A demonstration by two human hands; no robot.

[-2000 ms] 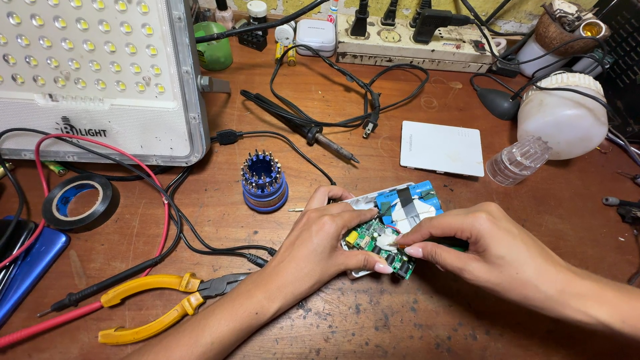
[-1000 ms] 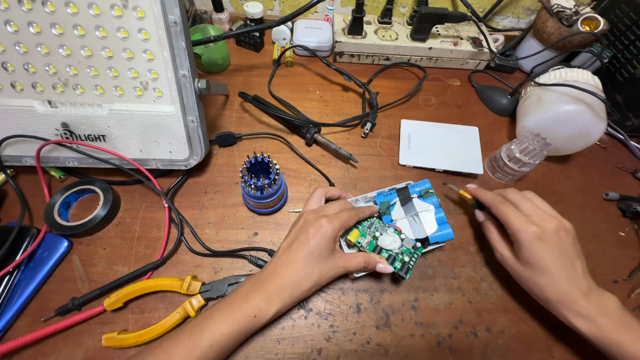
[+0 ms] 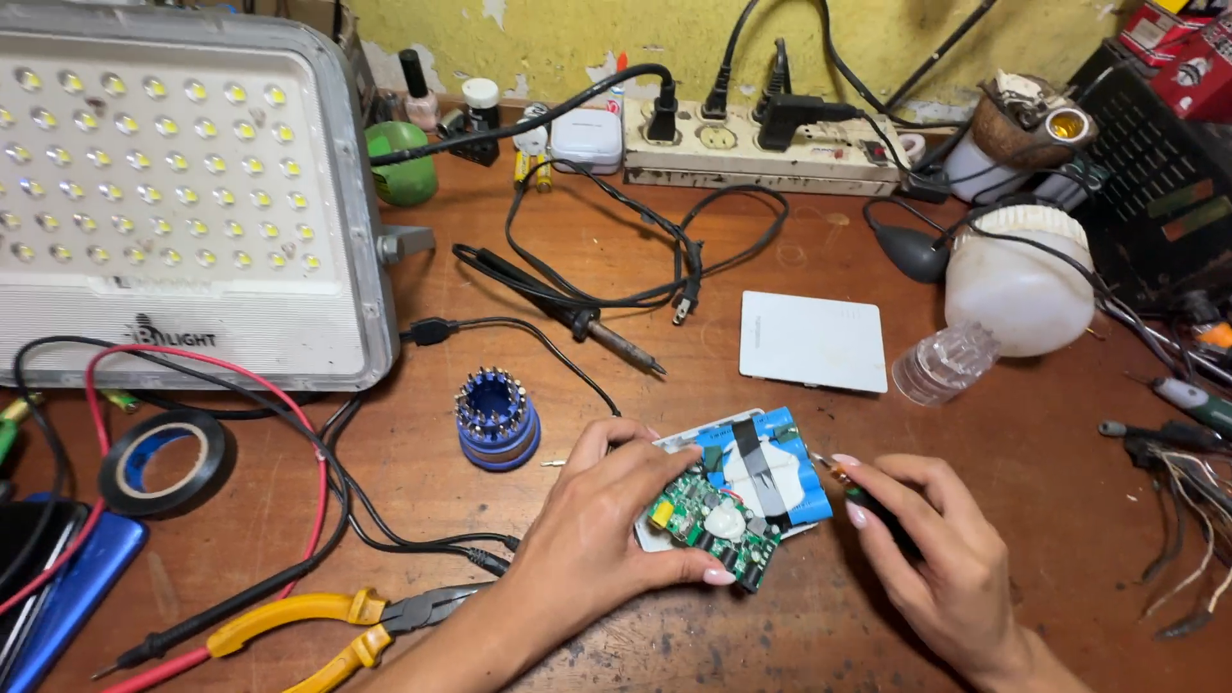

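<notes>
My left hand (image 3: 616, 520) holds an open device by its edges, thumb at the lower side of a green circuit board (image 3: 722, 525) bearing a white blob and a yellow part. Beyond the board lies a blue-wrapped battery pack (image 3: 794, 481) with a strip of black tape across it, in a white casing half (image 3: 657, 541). To the right, my right hand (image 3: 929, 558) grips a small screwdriver (image 3: 852, 481) with a dark handle, its tip near the battery pack's right edge. Part of the casing is hidden under my left hand.
A white cover (image 3: 813, 342) lies behind the device. Around it are a soldering iron (image 3: 616, 342), a blue bit holder (image 3: 498, 423), yellow-handled pliers (image 3: 318, 621), black tape (image 3: 166, 462), a clear cup (image 3: 943, 364), a white bottle (image 3: 1020, 279), an LED floodlight (image 3: 192, 212) and a power strip (image 3: 770, 149).
My right hand was over the circuit board and has moved right, off the device. The screwdriver, seen pointing left in the middle frame, is now closer to the battery pack. My left hand keeps its hold.
</notes>
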